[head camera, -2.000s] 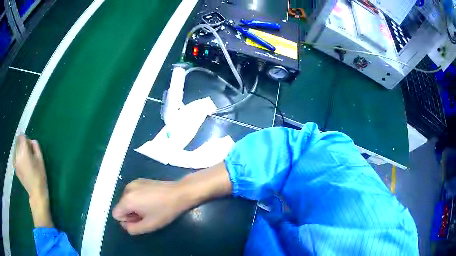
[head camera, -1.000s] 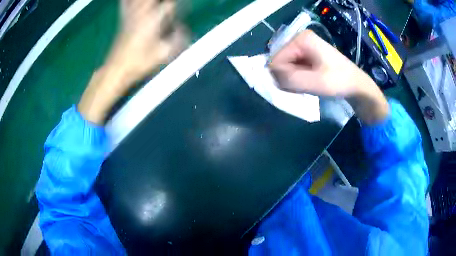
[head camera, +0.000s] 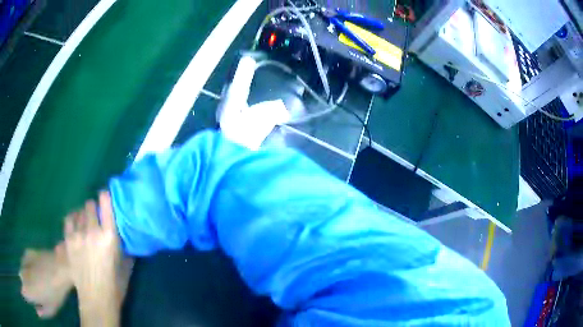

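Observation:
My right arm, in a blue smock sleeve, reaches across to the lower left. My right hand (head camera: 43, 281) is over the green belt, blurred, its fingers curled in; no object shows in it. My left hand (head camera: 93, 246) lies across my right wrist, its fingers around it at the gathered cuff of the blue sleeve (head camera: 153, 204). White wiping sheets (head camera: 265, 121) lie on the dark green mat beyond the sleeve, partly hidden by it. A pale syringe-like tube (head camera: 240, 83) lies against them.
The green conveyor belt (head camera: 121, 83) with its white edge rail (head camera: 192, 76) runs at left. A black controller (head camera: 319, 48) with a gauge, blue-handled pliers (head camera: 353, 35) and a yellow label is ahead. A white machine (head camera: 473, 70) stands at right.
My hands were apart; my left hand has come onto my right wrist. My right arm has swung left, away from the wipes. The view has shifted, showing more of the controller and machine.

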